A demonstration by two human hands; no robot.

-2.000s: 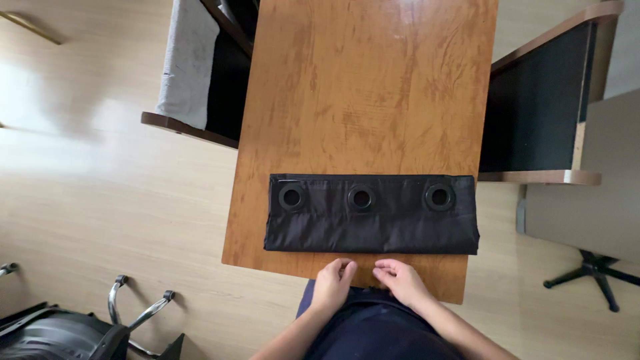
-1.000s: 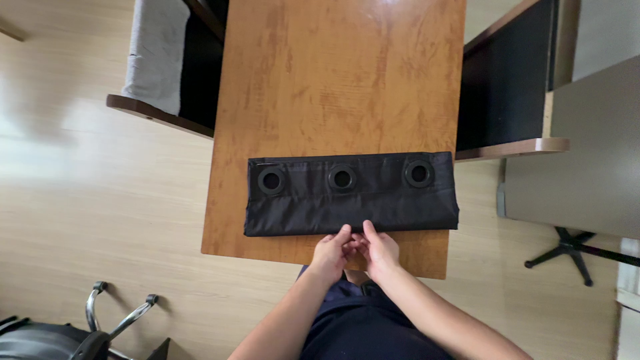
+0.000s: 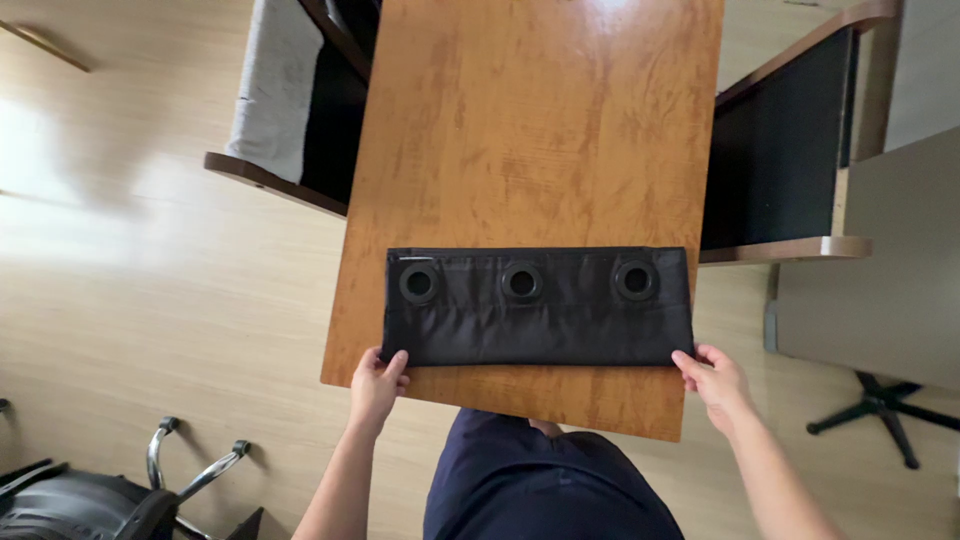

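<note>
A black fabric curtain with grommets, folded into a long flat rectangle, lies across the near end of the wooden table. Three round black eyelets show along its far side. My left hand pinches the near left corner between thumb and fingers. At the near right corner, my right hand grips the cloth the same way, thumb on top. The fingertips beneath the fabric are partly hidden.
On the left stands a dark chair with a light cloth over it. Another black-backed chair is at the right, beside a grey panel. An office chair sits at the lower left.
My hands were close together at the middle of the fabric's near edge. They have moved apart, left and right, and now hold its two near corners.
</note>
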